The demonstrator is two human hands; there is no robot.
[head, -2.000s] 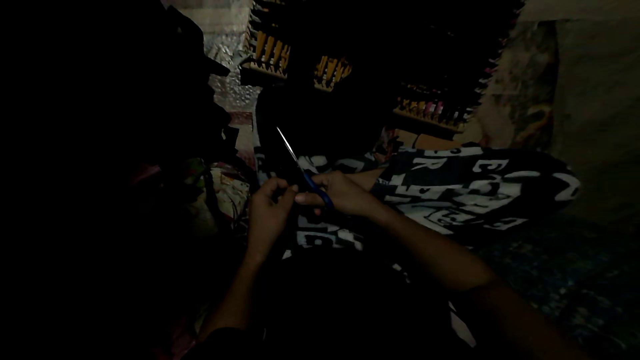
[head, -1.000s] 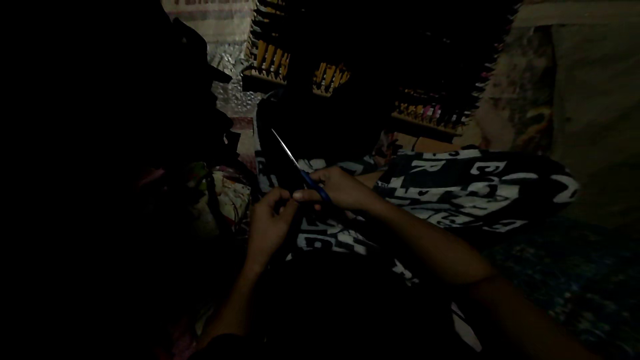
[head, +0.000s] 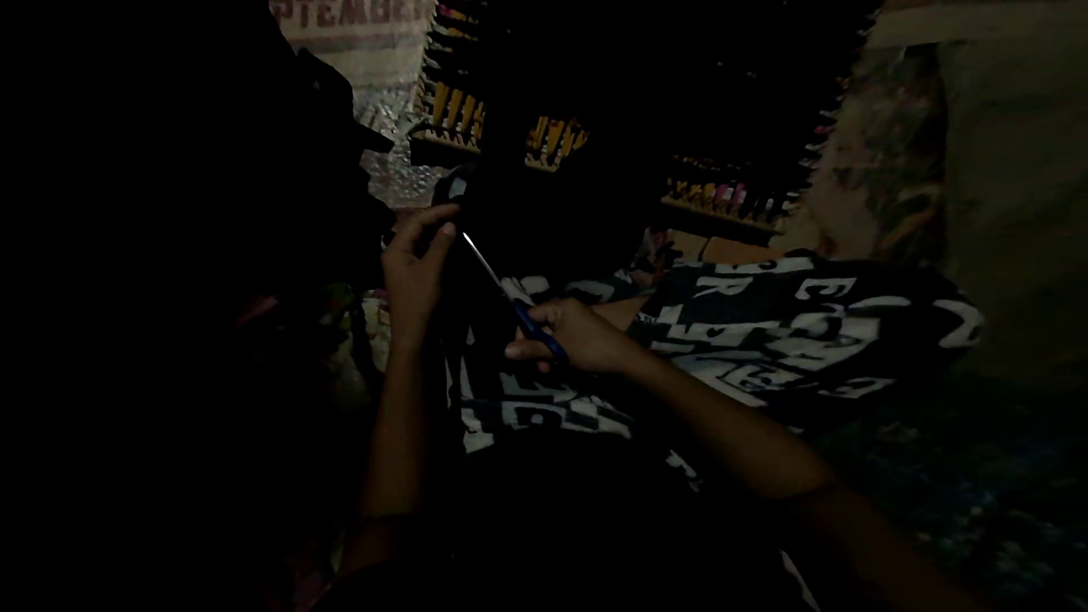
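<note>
My right hand (head: 582, 333) holds a pair of scissors (head: 512, 299) by the blue handles, the slim metal blades pointing up and to the left. Just left of the blade tips, my left hand (head: 418, 255) is raised with thumb and forefinger close together. Whether something thin or dark is pinched there is too dim to tell. Both hands are above my lap, over black trousers with white letter print (head: 756, 323). A large dark mass lies beyond the scissors; its form is lost in shadow.
At the top stands a dark rack or frame (head: 722, 223) edged with rows of small yellow and pink pieces. Clear crinkled plastic (head: 395, 110) lies to its left. A black shape with a pointed edge juts in at the left. Dark patterned cloth (head: 977, 527) spreads at the lower right.
My left hand has moved up and forward, away from my right hand, to beside the blade tips. The scissors stay in my right hand.
</note>
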